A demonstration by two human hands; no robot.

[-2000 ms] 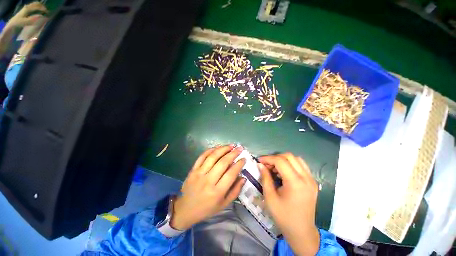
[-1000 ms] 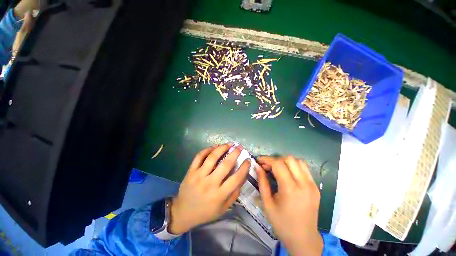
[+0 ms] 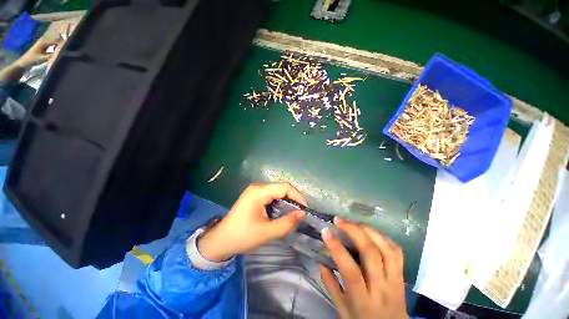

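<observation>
A phone-sized unit [image 3: 316, 228] with a black edge and grey face is held tilted above my lap, at the bench's front edge. My left hand [image 3: 257, 219] grips its left end, thumb on the face and fingers around the far edge. My right hand [image 3: 368, 265] holds its right part, with fingertips on the face and upper edge. The fingers hide parts of the unit. A blue bin [image 3: 488, 128] at the right holds many thin tan strips [image 3: 433, 124].
A large black foam tray [image 3: 150, 124] fills the left. A heap of yellow, white and dark slivers [image 3: 306, 87] lies on the green bench [image 3: 281, 149]. Tan-rowed sheet [image 3: 527, 218] and white paper [image 3: 450, 230] lie right. Another unit [image 3: 330, 9] lies far back. Another person's hand [image 3: 38, 55] shows far left.
The unit has turned and tilted so its black edge shows more. My left hand has moved from lying over its face to gripping its end. My right hand has shifted lower. The view has shifted slightly.
</observation>
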